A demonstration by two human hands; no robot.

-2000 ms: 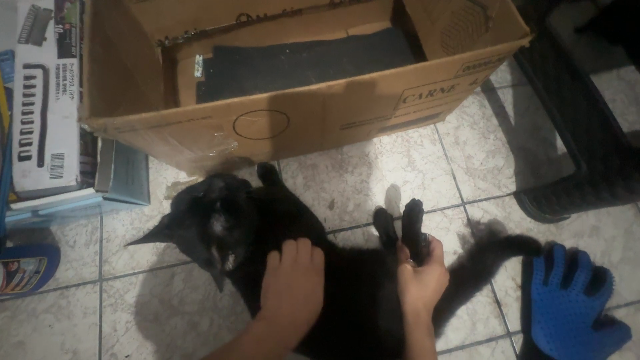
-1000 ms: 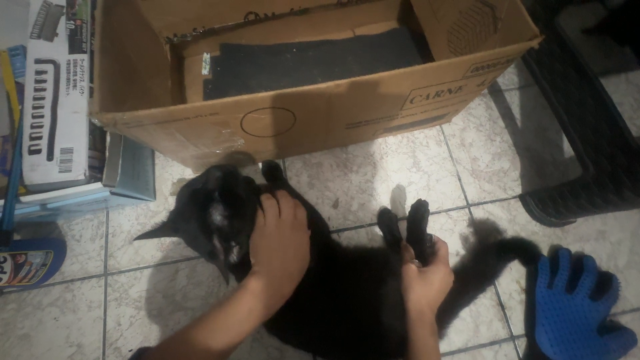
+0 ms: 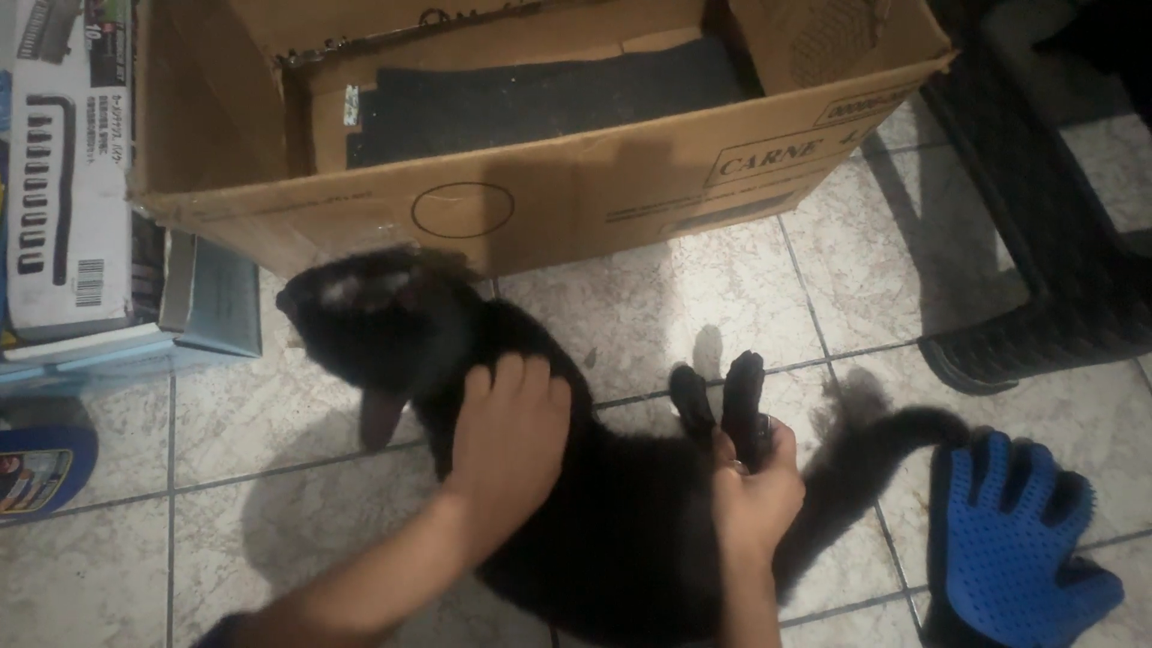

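A black cat [image 3: 612,531] lies on its side on the tiled floor, its head toward the left and its tail stretched out to the right. My left hand [image 3: 511,423] rests on the cat's neck and shoulder, palm down, fingers bent over the fur. Between the fingers of my right hand [image 3: 759,481] is the cat's hind leg [image 3: 742,396], with something small and metallic showing there, too little of it visible to name. The other hind paw [image 3: 690,393] sticks up just beside. A blue rubber-studded grooming glove [image 3: 1017,540] lies by the tail tip.
An open cardboard box [image 3: 558,202] with a dark sheet inside stands beyond the cat. Packaged goods [image 3: 67,180] in a light-blue box [image 3: 220,297] are at the left, above a blue container [image 3: 45,472]. A black plastic frame [image 3: 1035,297] stands right; loose fur [image 3: 850,400] lies near the tail.
The cat has turned its head, its muzzle now pointing left. My left hand went up toward the cat's head, then back to its neck and shoulder. My right hand has stayed at the hind leg.
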